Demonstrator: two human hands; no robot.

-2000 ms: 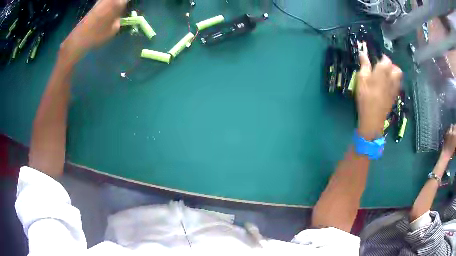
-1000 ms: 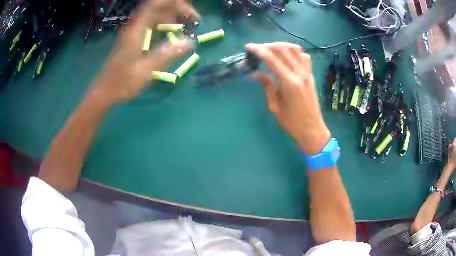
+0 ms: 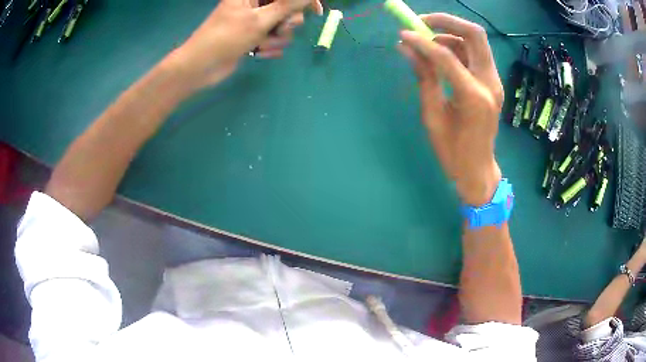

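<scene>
My right hand holds a lime-green battery cell between thumb and fingers, above the table near the top of the view. Thin red and dark leads run left from it toward a second green cell, which is just right of my left hand. My left hand is at the top edge with its fingers curled and partly cut off; I cannot tell what it holds.
The green tabletop has a curved near edge. Black units with green cells cluster at right, beside a gridded panel. More units lie top left. A black cable runs top right. Another person's arm is at lower right.
My right hand has let go of the black housing, moved slightly right and up, and taken a green cell. My left hand has moved right. The view has shifted, moving the clustered units rightward.
</scene>
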